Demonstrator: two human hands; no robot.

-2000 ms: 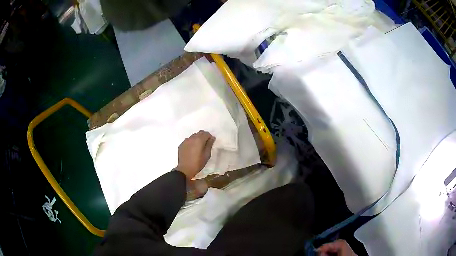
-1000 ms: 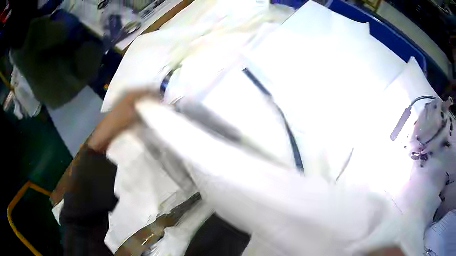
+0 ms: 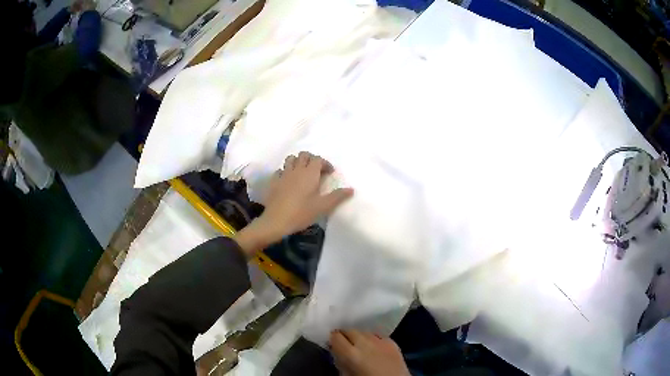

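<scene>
A white cloth piece (image 3: 367, 253) lies over other white cloth in front of me, its near end hanging at the edge. My left hand (image 3: 297, 194) rests on its left edge, thumb spread from the fingers, palm down. My right hand (image 3: 367, 352) is at the bottom of the picture, partly cut off, with its fingers closed on the near edge of the piece. The sewing machine head (image 3: 633, 192) stands at the right, in bright glare, with the grey lamp (image 3: 586, 194) beside it.
Heaped cream cloth (image 3: 198, 110) lies at upper left. A yellow-framed cart (image 3: 204, 209) holding white pieces (image 3: 158, 261) is at lower left. A blue bin (image 3: 566, 55) is behind. A person in dark clothing (image 3: 70, 103) is at another workstation, upper left.
The view has turned right from the cart to the machine table. The left hand has left the cart's stack, and a white piece was swung over and laid down, covering the blue strip.
</scene>
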